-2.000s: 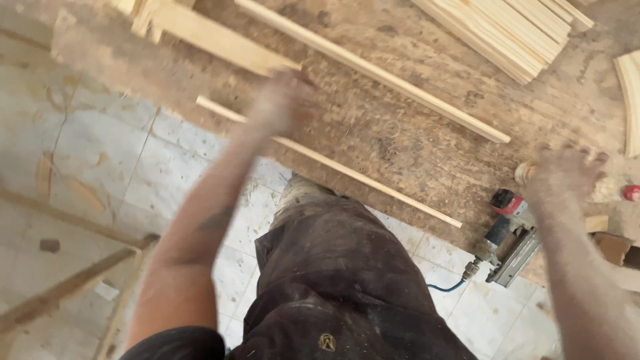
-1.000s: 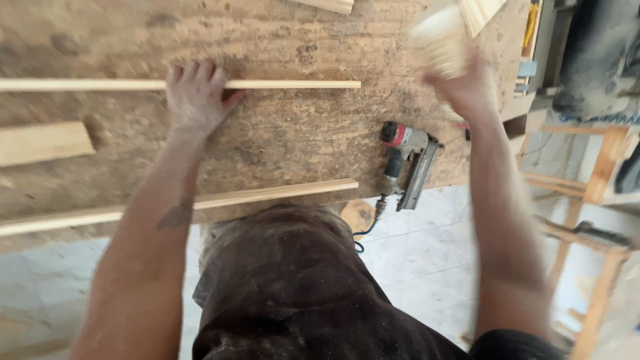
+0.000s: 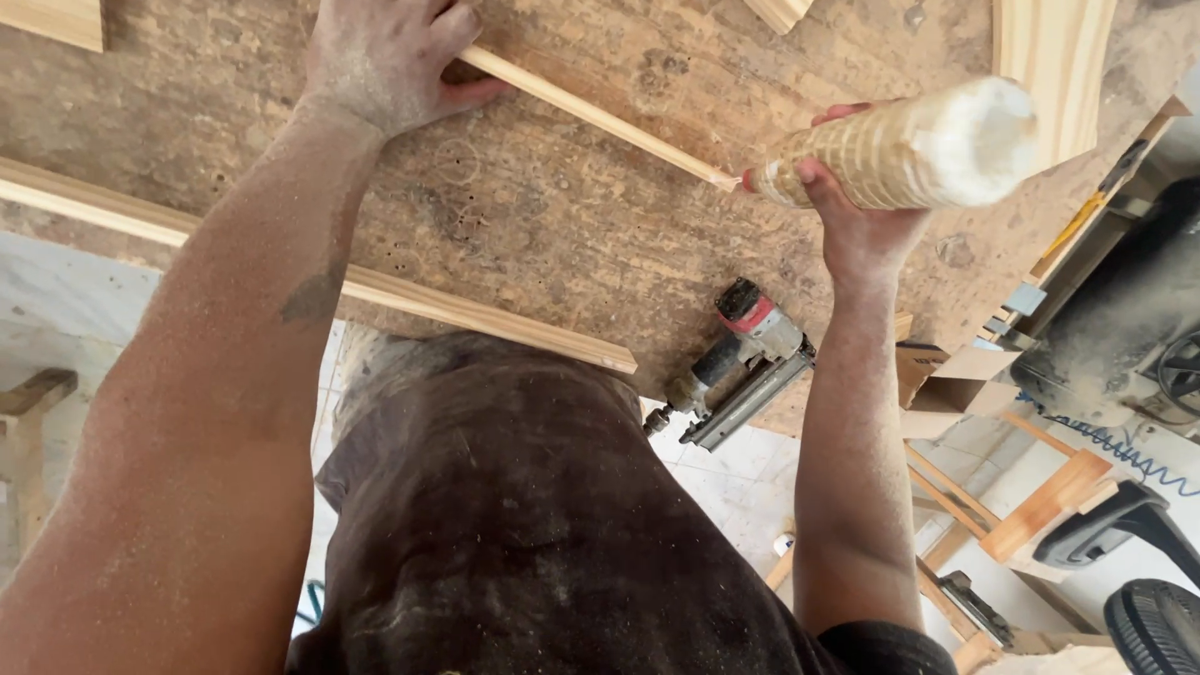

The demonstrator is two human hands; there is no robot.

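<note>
My right hand [image 3: 867, 220] grips a ribbed plastic glue bottle [image 3: 881, 150], tipped on its side with its red nozzle at the right end of a thin wooden strip [image 3: 600, 114]. At the upper left, my left hand [image 3: 394, 56] holds that strip against the worktable, thumb and fingers around it. A thicker wooden strip [image 3: 487, 319] lies along the near edge, passing under my left forearm. Between that strip's end and my right forearm, a pneumatic nailer [image 3: 745, 361] rests at the table edge.
The worn wooden worktable [image 3: 562, 225] also bears a board [image 3: 56, 21] at the upper left and curved wooden pieces [image 3: 1050, 84] at the upper right. An open cardboard box [image 3: 956, 384] is right of my forearm. Beyond the right edge stands a dusty black tank [image 3: 1116, 309].
The glue bottle, raised and blurred a second ago, now has its nozzle at the strip's end. Two seconds ago my left hand was beside another board. The view has shifted and turned.
</note>
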